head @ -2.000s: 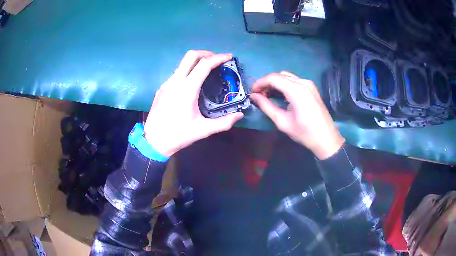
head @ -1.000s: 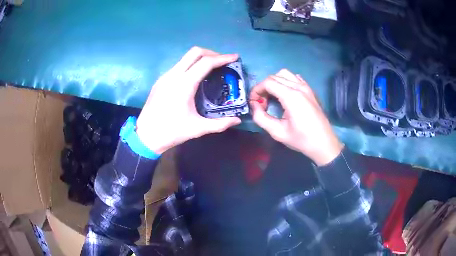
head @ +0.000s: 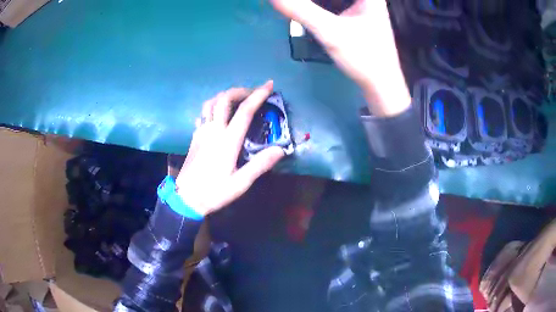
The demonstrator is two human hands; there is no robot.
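My left hand (head: 222, 146) holds a black housing (head: 286, 145) at the front edge of the green mat, fingers on its far side and thumb on its near side. A shiny blue cylinder (head: 272, 126) shows inside its round opening. A small red piece (head: 306, 137) lies on the mat just right of the housing. My right hand (head: 350, 36) is raised at the top of the picture, blurred and partly cut off by the edge. Something dark shows by its fingers; whether it is held cannot be told.
The screw feeder (head: 305, 49) stands at the top centre, mostly hidden behind my right hand. Rows of black housings (head: 448, 142) with blue cylinders stand at the right. A brown carton (head: 21, 195) with small black parts (head: 103, 207) is below the bench at left.
My right hand has left the housing's right side and moved up and away to the top. The red piece, earlier at its fingertips, now lies on the mat. My left hand still holds the housing.
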